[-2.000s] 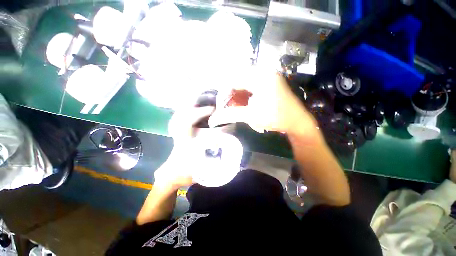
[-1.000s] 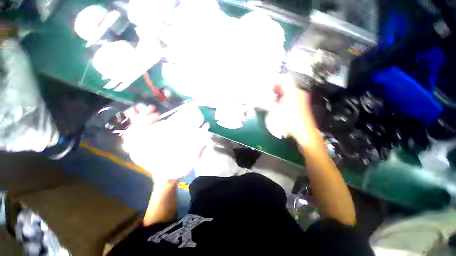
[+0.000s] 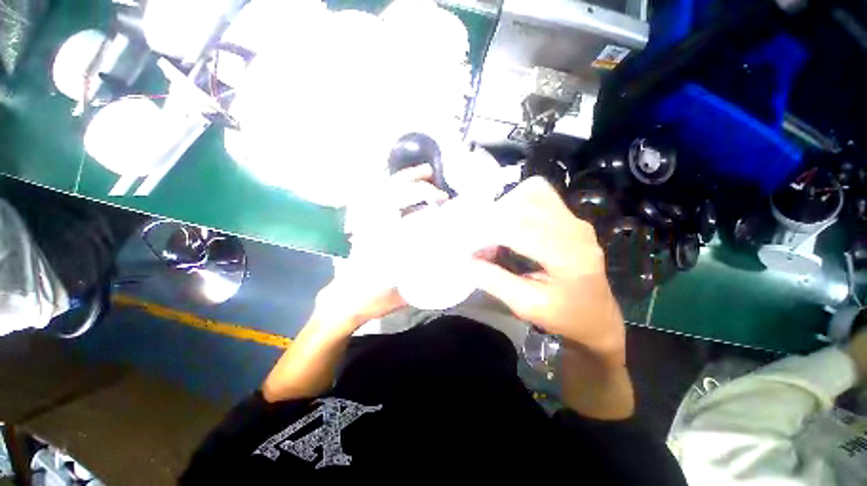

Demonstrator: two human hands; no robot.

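Observation:
A white housing [image 3: 435, 277], badly overexposed, is held in front of my chest at the bench's front edge. My left hand [image 3: 373, 275] holds it from the left, its outline mostly lost in glare. My right hand [image 3: 556, 271] is on its right side, thumb and fingers against it. A black round part [image 3: 414, 152] shows at the top of the housing beside my left fingers; glare hides how it is seated.
Overexposed housing stock [image 3: 323, 104] and bracketed units [image 3: 128, 133] lie left. A silver-grey box [image 3: 570, 38] stands behind. Black round parts [image 3: 651, 223], a blue bin [image 3: 737, 133] and a white unit [image 3: 803, 218] are right. A neighbour's sleeve [image 3: 780, 413] is lower right.
My right hand has come from over the bench to the housing. My left hand and the housing have moved in from the left, and the housing is turned differently. The view has shifted.

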